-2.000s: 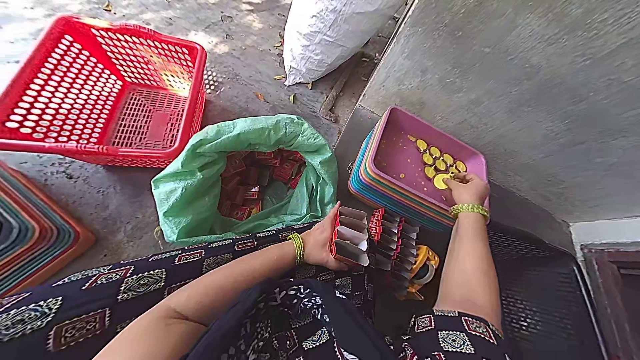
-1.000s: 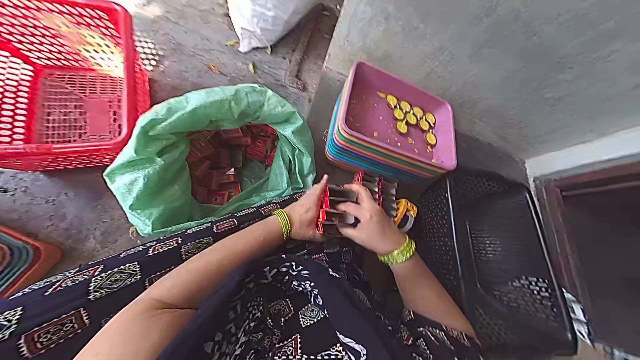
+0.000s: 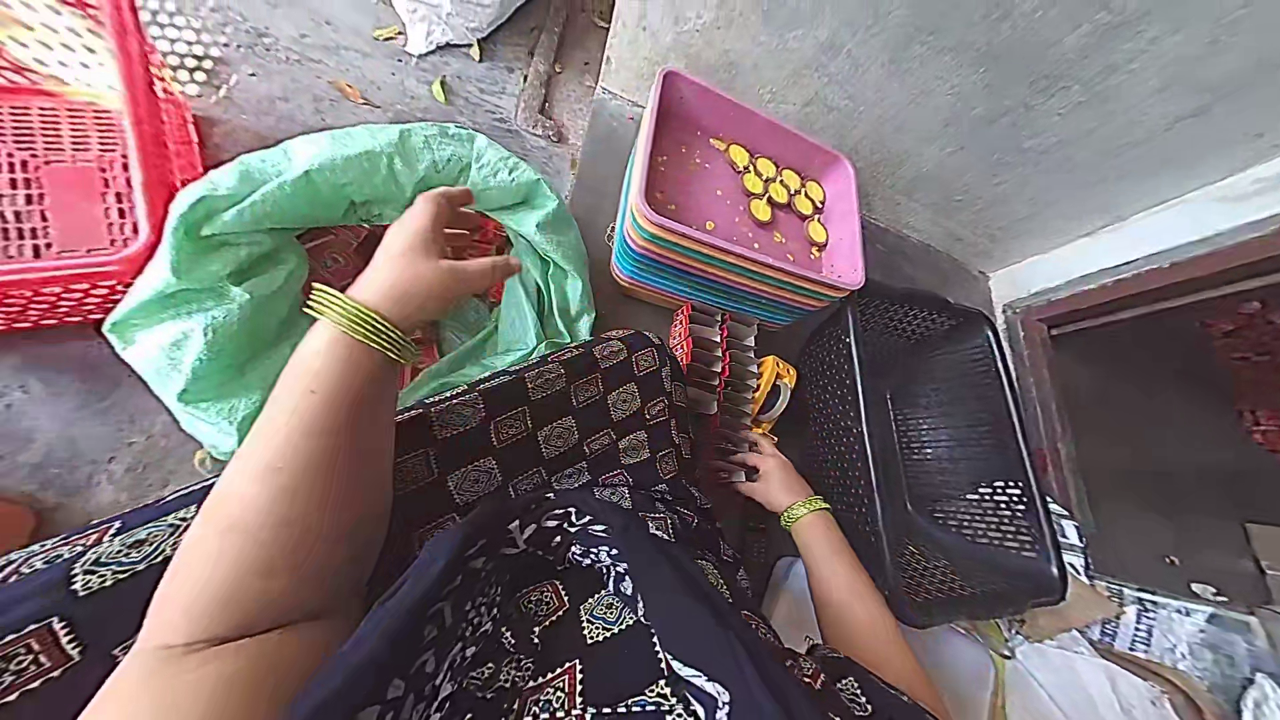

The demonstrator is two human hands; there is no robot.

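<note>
My left hand [image 3: 435, 262], with the fingers spread, is over the mouth of a green woven sack [image 3: 240, 260] that holds small red boxes [image 3: 342, 255]. No object shows in it. Low on the right, my right hand [image 3: 765, 475] touches the near end of the rows of open red-and-grey small boxes [image 3: 705, 355]; whether its fingers grip one cannot be told. A yellow tape dispenser [image 3: 775, 395] lies beside those rows. Beyond them, a pink tray [image 3: 690, 130] tops a stack of coloured trays and carries several yellow round pieces [image 3: 780, 192].
A red plastic basket [image 3: 150, 190] stands at the far left. To the right a black perforated crate [image 3: 875, 450] stands near the grey wall [image 3: 930, 110]. A white sack [image 3: 455, 20] is at the top. Paper and plastic sheets [image 3: 1070, 670] lie at lower right.
Both hands were together at the small boxes one second ago. My left hand has moved left to over the green sack, and my right hand has moved down to the near end of the rows.
</note>
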